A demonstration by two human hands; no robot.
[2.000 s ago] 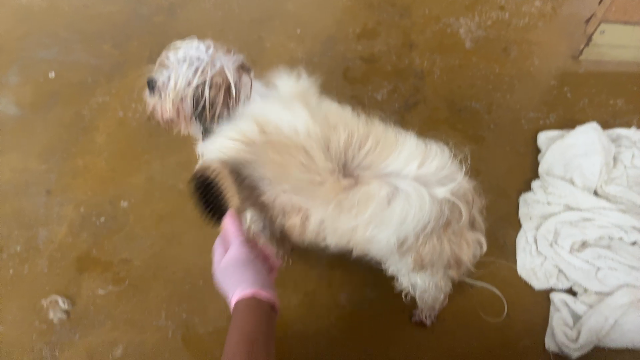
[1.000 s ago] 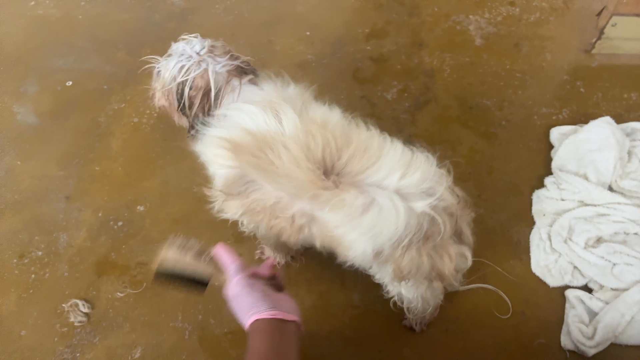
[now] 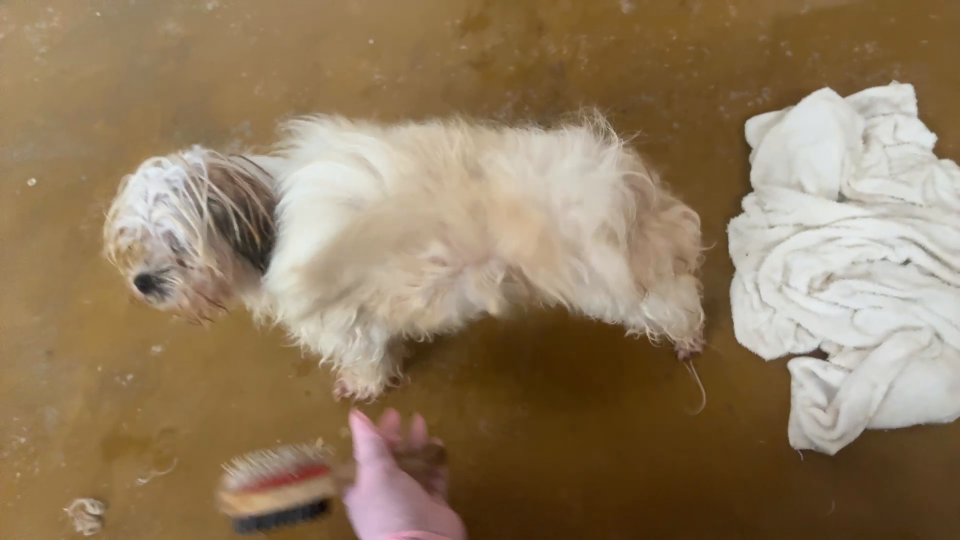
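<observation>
A pink-gloved hand, which I take as my right hand (image 3: 397, 480), grips the handle of a double-sided grooming brush (image 3: 277, 487) at the lower edge. Metal pins face up on the brush and dark bristles face down; motion blurs it. The brush is apart from a long-haired cream and white dog (image 3: 465, 225), which stands side-on above the hand. Its head is at the left, turned downward, with damp, stringy hair. The hand is just below the dog's front paw. My left hand is out of view.
A crumpled white towel (image 3: 855, 255) lies on the brown floor (image 3: 562, 420) at the right, behind the dog's rear. A small clump of loose hair (image 3: 86, 516) is at the lower left. Fine strands lie on the floor near the rear paw.
The brush was against the dog's front side two seconds ago and is now away from it, with its pins upward. The dog's head has turned down towards the lower left. The view has shifted.
</observation>
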